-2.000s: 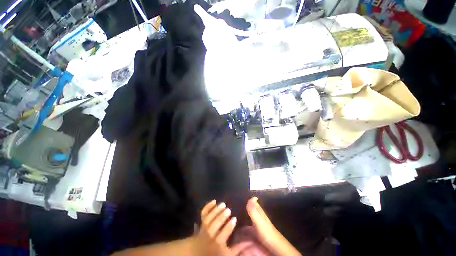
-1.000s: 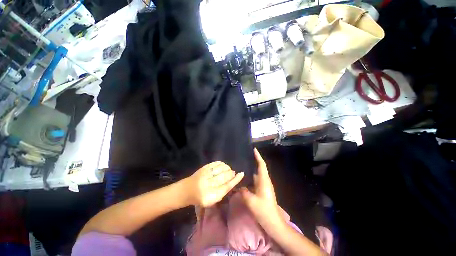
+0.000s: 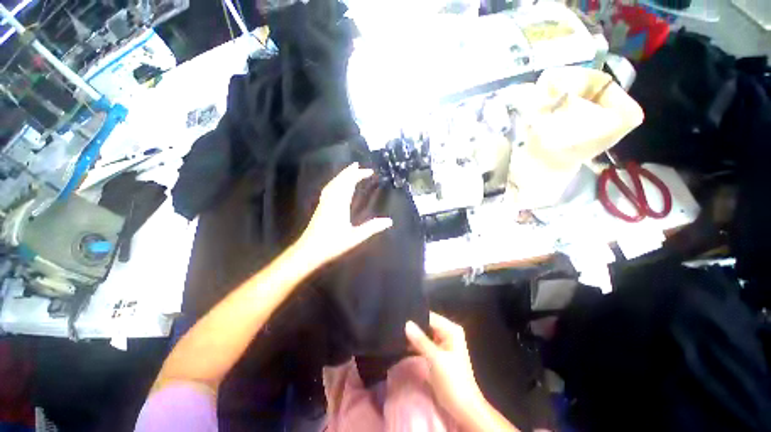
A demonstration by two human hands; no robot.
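Note:
A large dark garment piece (image 3: 296, 169) lies on the machine table, left of the needle area, and hangs over the front edge toward the lap. My left hand (image 3: 338, 215) lies on the cloth near the presser foot and needle area (image 3: 397, 159), thumb and fingers spread. My right hand (image 3: 438, 337) pinches the cloth's right edge lower down, below the table's front edge. The white overlock machine head (image 3: 482, 51) stands right of the cloth, partly washed out by glare.
Red-handled scissors (image 3: 634, 192) and a cream cloth bag (image 3: 583, 118) are at the machine's right. A grey-green second machine (image 3: 72, 236) stands on the left table. Dark cloth heaps (image 3: 693, 337) lie at right. A blue rail (image 3: 97, 152) rises at upper left.
My left hand has moved from beside my right hand up and forward along the cloth toward the needle area, and its fingers have opened. My right hand now pinches the cloth edge. The view has shifted.

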